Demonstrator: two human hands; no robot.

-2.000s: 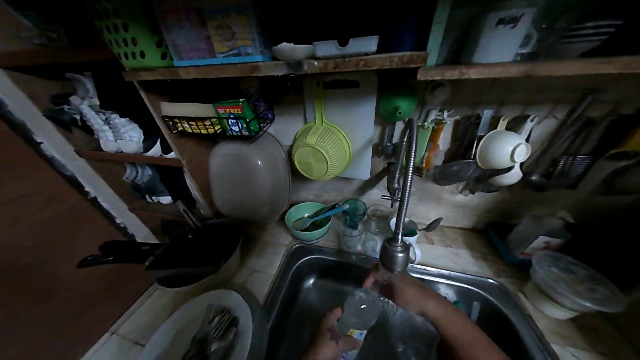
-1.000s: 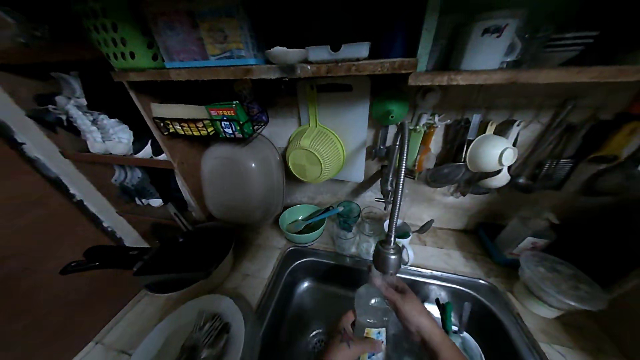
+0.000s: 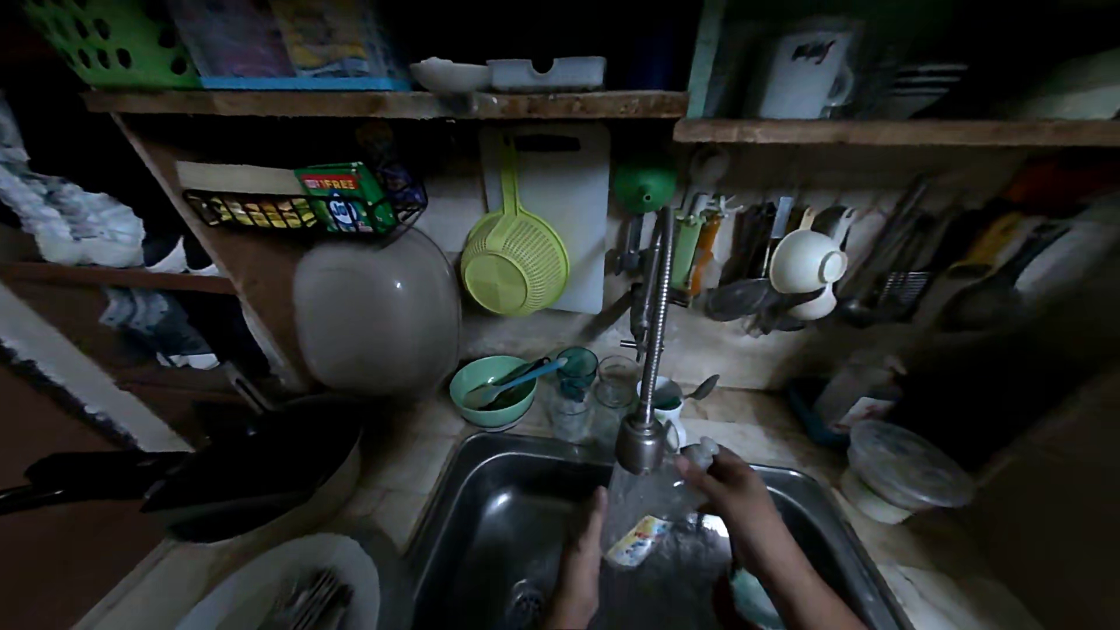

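A clear plastic bottle (image 3: 652,499) with a colourful label lies tilted under the flexible metal faucet (image 3: 643,442), over the stainless steel sink (image 3: 477,516). My right hand (image 3: 731,494) grips it by its neck end at the upper right. Along the bottle's left side is my left hand (image 3: 579,560), fingers extended and held upright; whether its palm touches the bottle is hard to tell. Part of a pale green dish (image 3: 754,599) shows in the sink below my right forearm.
Behind the sink stand a green bowl (image 3: 493,394) with utensils, drinking glasses (image 3: 573,411) and a mug (image 3: 672,411). A white basin (image 3: 350,560) with cutlery is at the lower left, beside a dark pan (image 3: 262,472). A lidded container (image 3: 906,468) sits at right.
The bottle has gone from roughly upright to tilted, its neck end now toward the upper right. My right hand has moved to that end, and my left hand's fingers have straightened.
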